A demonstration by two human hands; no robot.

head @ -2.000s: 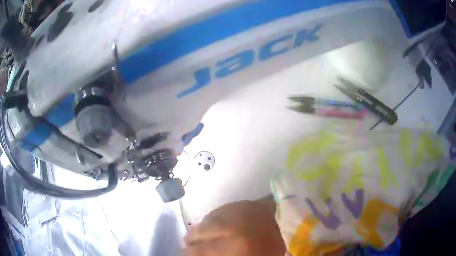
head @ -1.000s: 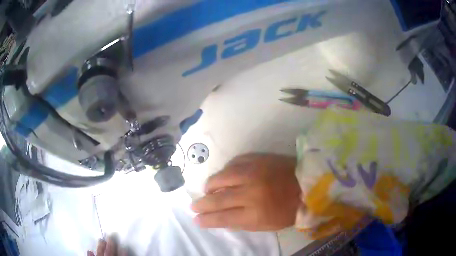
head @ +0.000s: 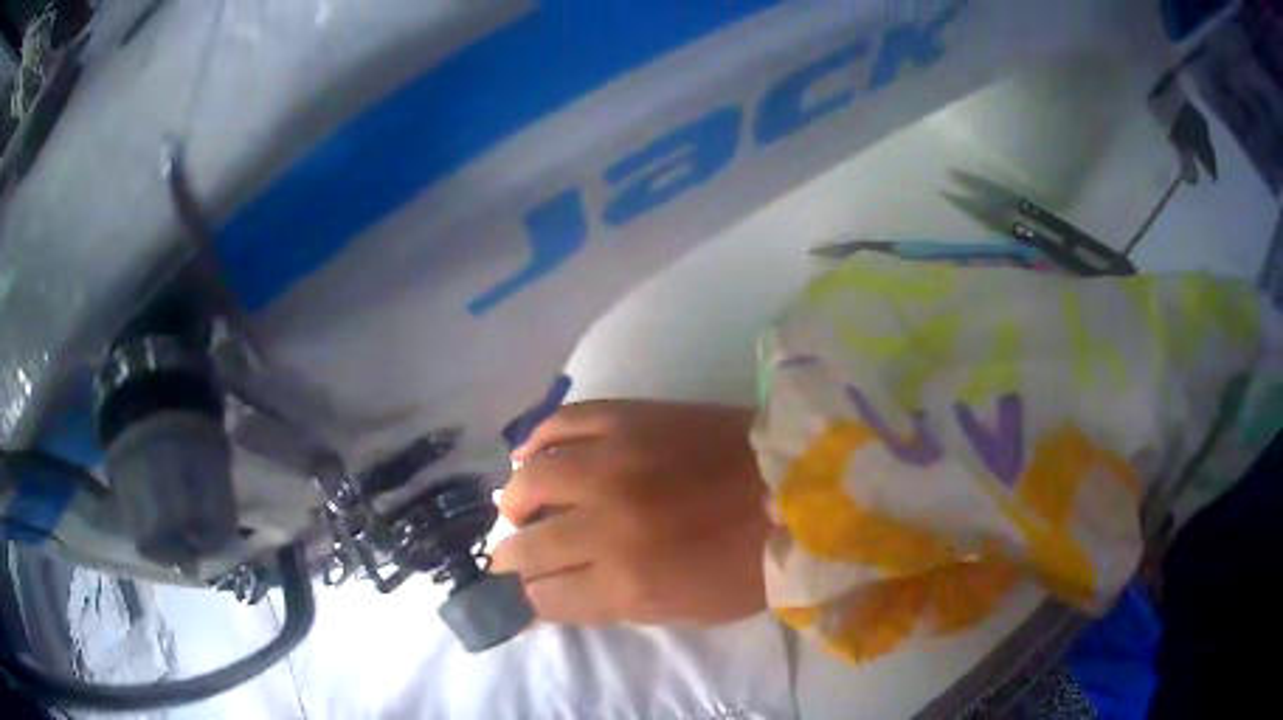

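White fabric (head: 619, 675) lies under the machine head at the bottom of the picture, overexposed toward the left. My right hand (head: 633, 513) is bare, palm down, beside the grey tension knob (head: 487, 609) at the fabric's upper edge. Its fingertips are partly hidden behind the tension assembly, so I cannot tell whether they grip anything. My left hand is not in view. The needle and presser foot are hidden by the machine head (head: 380, 338).
Thread snips with blue handles (head: 936, 252) and black snips (head: 1041, 222) lie on the machine bed above my patterned sleeve cover (head: 957, 464). A larger grey knob (head: 169, 478) and a curved metal guard (head: 183, 689) are at the left. Blue material (head: 1121, 654) shows at lower right.
My right hand has moved up and left toward the tension assembly, covering the small round disc. My left fingers have left the picture. The machine head appears closer and lower left.
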